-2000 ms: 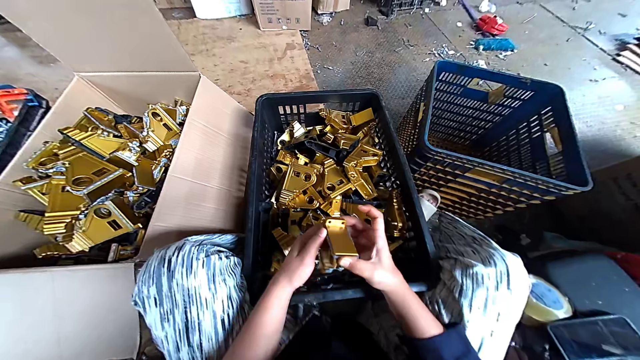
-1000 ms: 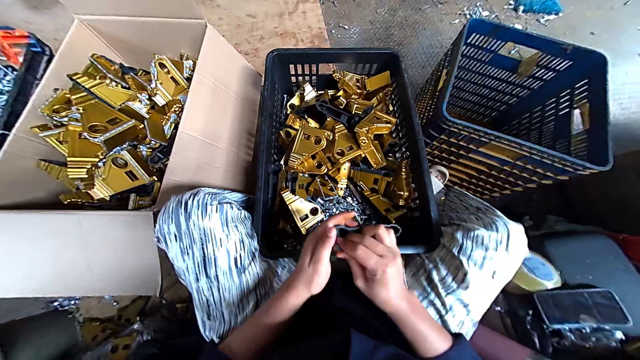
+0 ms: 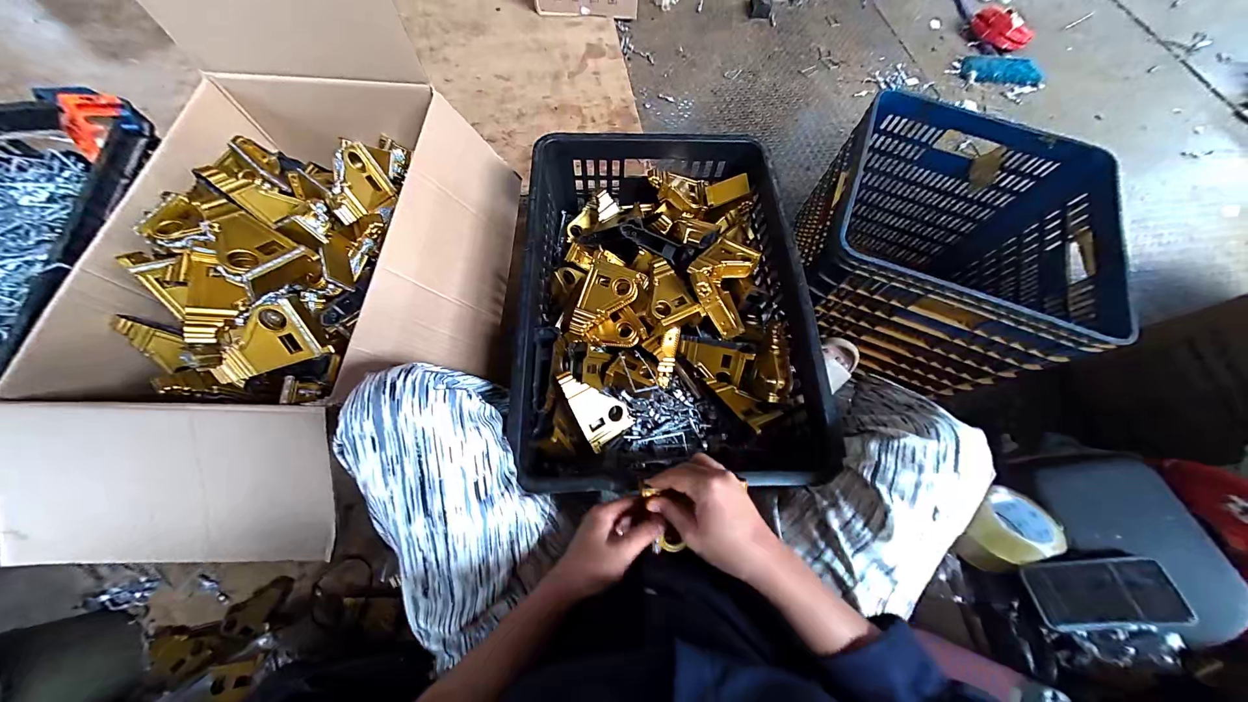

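Both my hands meet just below the near rim of a black plastic crate (image 3: 673, 480). My right hand (image 3: 717, 517) is closed over a small gold-coloured part (image 3: 671, 539), mostly hidden by the fingers. The fingertips of my left hand (image 3: 609, 546) pinch at the same part from the left. Inside the crate lie many shiny gold-coloured brackets (image 3: 609, 292) and a heap of small metal screws or pins (image 3: 668, 414). One bracket (image 3: 593, 409) leans beside that heap. More gold brackets with silvery pieces (image 3: 278, 336) fill an open cardboard box (image 3: 439, 234) on the left.
A blue plastic basket (image 3: 985, 283) stands right of the crate. At far left, a black container holds metal pieces (image 3: 39, 214). A tape roll (image 3: 1014, 526) and a phone-like device (image 3: 1109, 592) lie low right. Loose gold parts (image 3: 210, 653) lie low left. My legs flank the crate.
Two seconds ago my hands held a gold bracket over the crate; now they are below its near rim. The screw heap, hidden then, shows. The view has shifted.
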